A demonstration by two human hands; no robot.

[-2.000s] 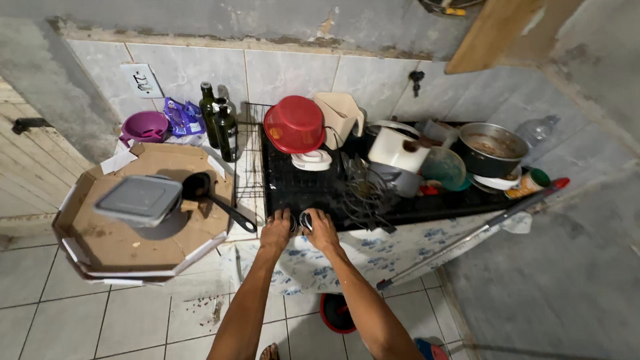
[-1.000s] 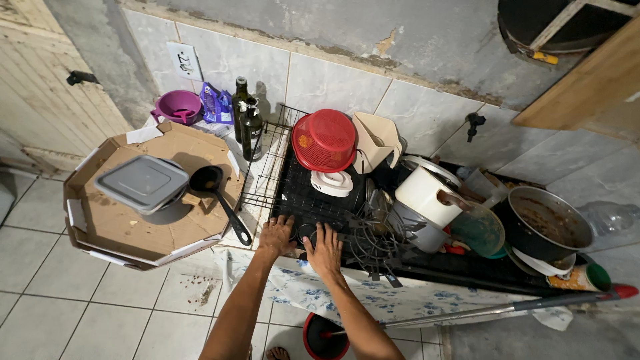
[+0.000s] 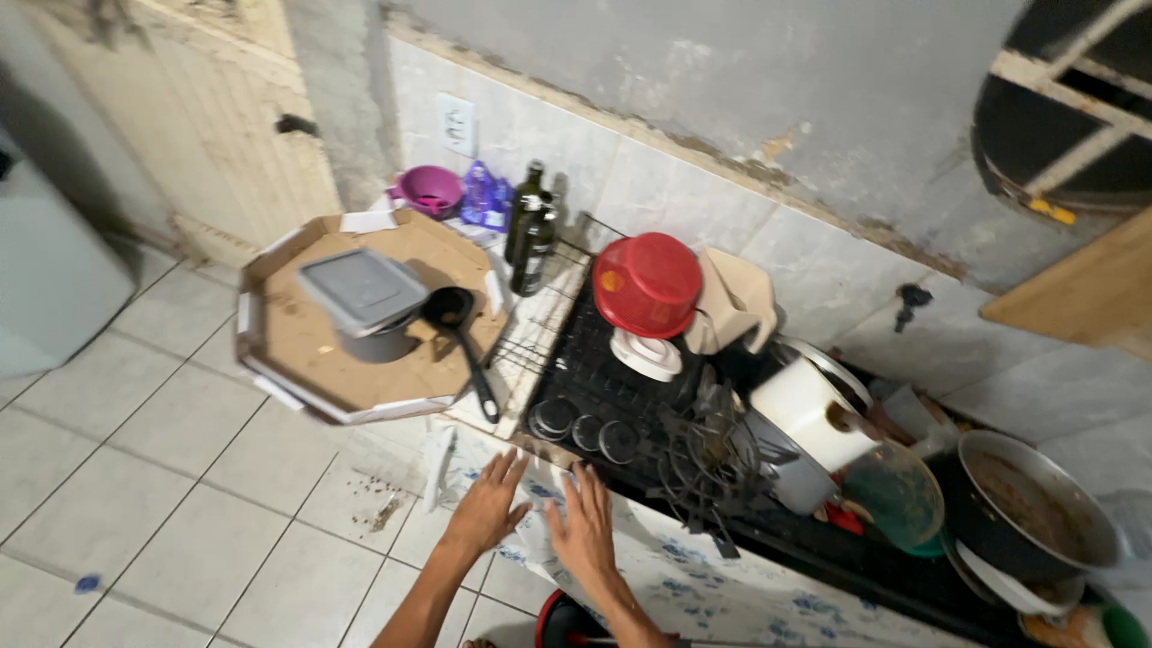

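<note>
My left hand (image 3: 490,504) hovers at the counter's front edge, fingers apart, holding nothing. Beside it, my right hand (image 3: 583,522) is likewise empty with spread fingers, over the blue-flowered cloth (image 3: 720,562). Just beyond both hands, several round black burner caps (image 3: 587,434) sit in a row on the black drying rack or tray (image 3: 603,364). Black metal stove grates (image 3: 711,468) are heaped to their right. Behind the caps are a white oval plastic piece (image 3: 646,355), an upturned red bowl (image 3: 648,283) and a beige plastic container (image 3: 733,301).
At left, an open octagonal cardboard box (image 3: 297,387) holds a grey lidded container (image 3: 364,288) and a black ladle (image 3: 472,360). Dark glass bottles (image 3: 531,234) and a purple bowl (image 3: 430,191) stand behind. A large pot (image 3: 1035,504) and stacked dishes are at right; a red-rimmed bucket (image 3: 567,621) is below.
Both hands have drawn back from the round burner caps toward the front edge, leaving the caps lying in a row. The view has turned left.
</note>
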